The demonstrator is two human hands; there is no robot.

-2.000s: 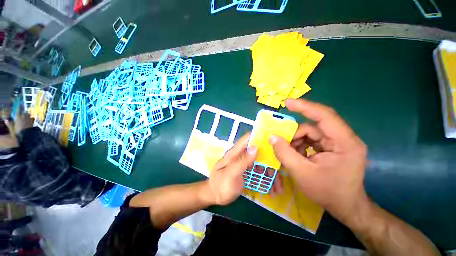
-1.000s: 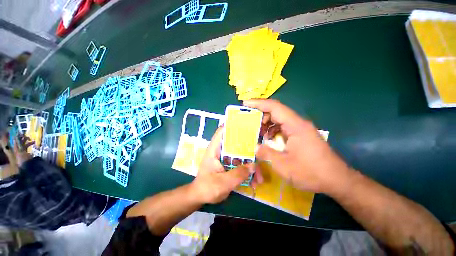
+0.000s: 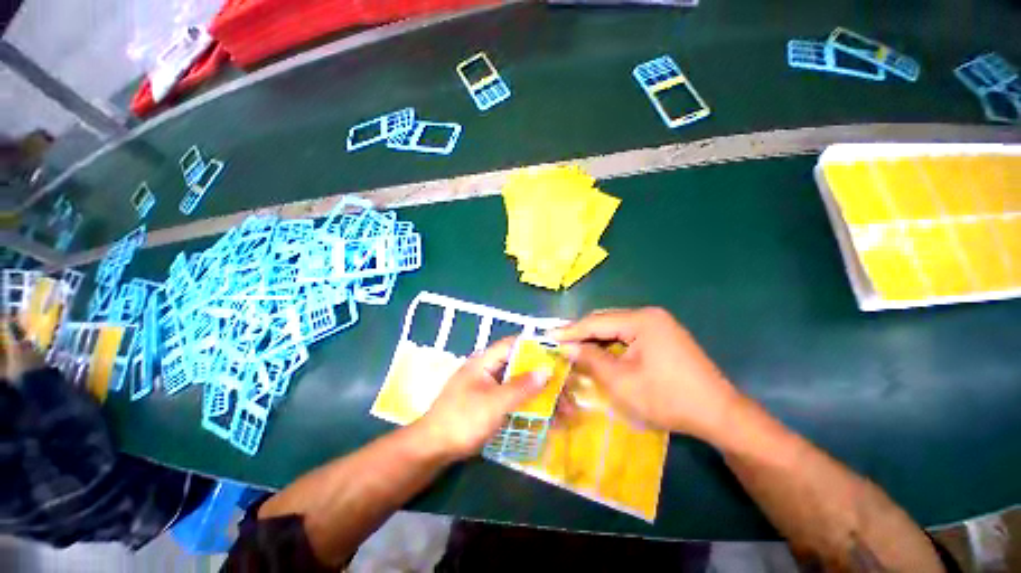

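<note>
A light-blue phone front housing [image 3: 518, 438] is held over the adhesive sheet, keypad end towards me. A yellow piece [image 3: 536, 369] covers its screen part. My left hand [image 3: 468, 405] grips the housing from the left, thumb on the yellow piece. My right hand [image 3: 655, 375] is at the housing's upper right edge, fingertips pinched there; whether they hold something thin is not clear. The adhesive sheet [image 3: 616, 459] lies under both hands, with open white grid windows at its upper left and yellow rectangles elsewhere.
A yellow pile [image 3: 556, 224] lies beyond my hands. A tangled housing pile [image 3: 252, 302] is at left, a sheet stack [image 3: 940, 224] at right. A pale rail [image 3: 683, 155] borders the far strip, where several housings lie. Red material [image 3: 302, 28] is at the far edge. Another person's sleeve [image 3: 67, 453] shows at left.
The view has shifted, showing more of the far strip and sheet stack. My left thumb has moved from the keypad end onto the yellow piece. My right fingers remain at the housing's upper right edge.
</note>
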